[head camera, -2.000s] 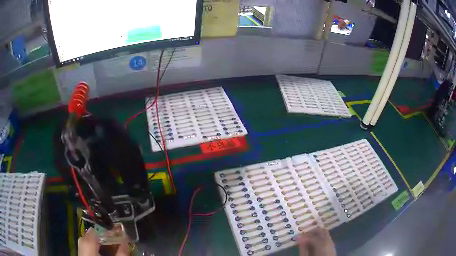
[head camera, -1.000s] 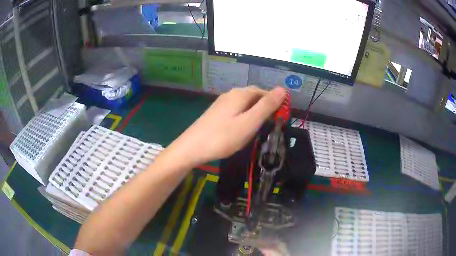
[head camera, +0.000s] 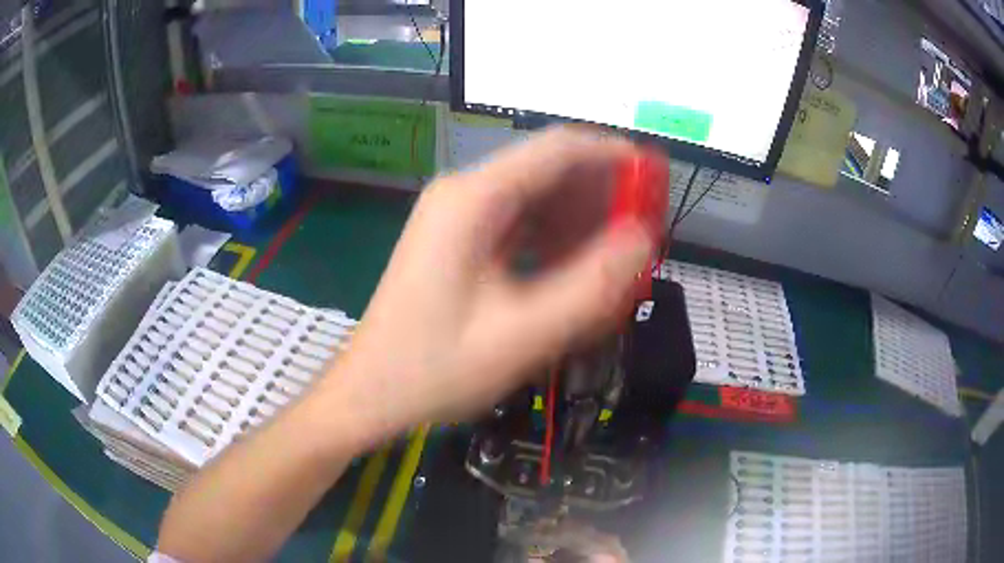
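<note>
My left hand (head camera: 495, 275) is blurred and curls around the red toggle clamp handle (head camera: 641, 203), fingertips and thumb on it. The black test fixture (head camera: 661, 346) stands below and behind the hand, partly hidden by it. The metal linkage and guide posts (head camera: 550, 473) show at its front. My right hand (head camera: 578, 541) is small and blurred at the bottom edge by the fixture's front; its fingers and anything in them cannot be made out. The monitor (head camera: 628, 66) shows a white screen with a green block.
A tray stack (head camera: 220, 363) with slim parts and a taller white stack (head camera: 94, 286) lie at left. A blue bin (head camera: 237, 214) with crumpled bags is behind. Parts trays lie behind the fixture (head camera: 738, 324), at far right (head camera: 914, 352) and at lower right (head camera: 848, 517). A red label (head camera: 757, 403) is by one.
The view swung left after the first frame, and my left hand came up to the red handle. Since the second frame it has closed around the handle, nearer the camera. My right hand stays low.
</note>
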